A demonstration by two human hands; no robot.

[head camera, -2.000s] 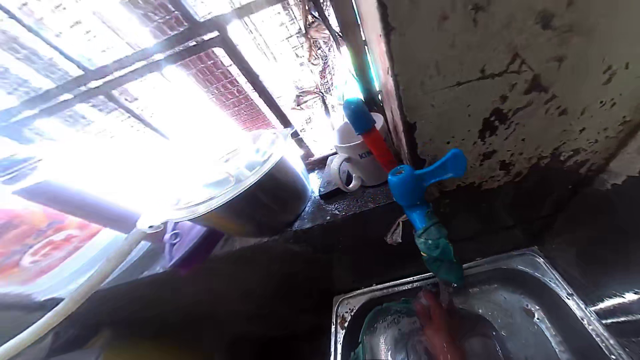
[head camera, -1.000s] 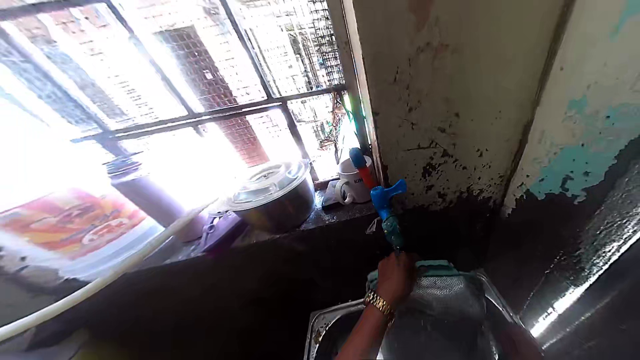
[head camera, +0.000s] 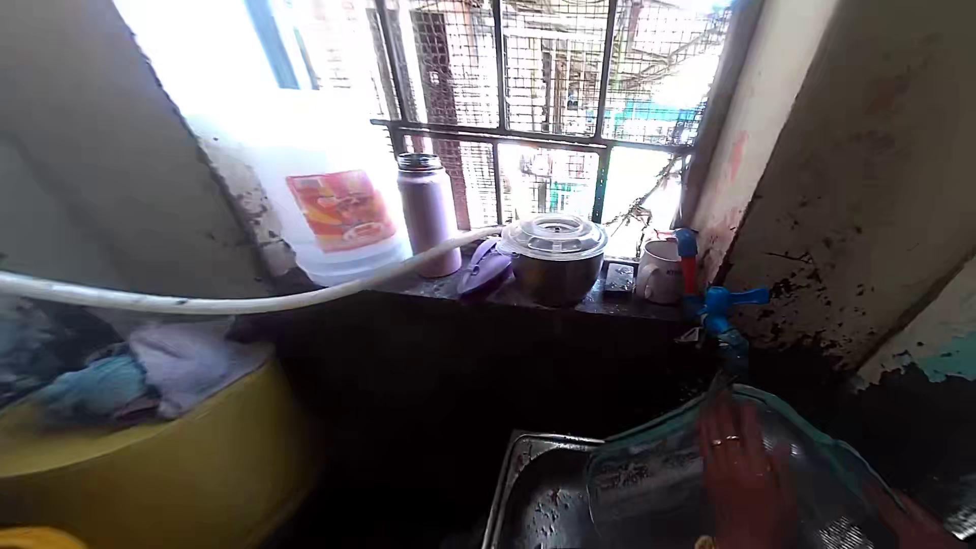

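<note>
A wet, clear plastic container with a teal rim [head camera: 640,480] is tilted under the blue tap [head camera: 717,309], over the steel sink [head camera: 541,499]. My left hand [head camera: 740,465], with a ring on one finger, lies flat against the container, its fingers stretched toward the tap; a gold piece shows near the wrist at the bottom edge. At the lower right, my right hand [head camera: 907,522] is blurred at the container's edge and seems to hold it. Whether water runs from the tap is unclear.
On the sill stand a translucent container with a label [head camera: 343,213], a purple bottle [head camera: 428,217], a purple lid [head camera: 485,268], a lidded bowl [head camera: 557,263] and a white mug [head camera: 660,274]. A white hose [head camera: 229,305] crosses the left. Cloths [head camera: 183,362] lie on a yellow tub [head camera: 229,435].
The view has swung left. The teal-rimmed container, low in the sink one second ago, is now raised and tilted near the tap, with my left hand spread against it.
</note>
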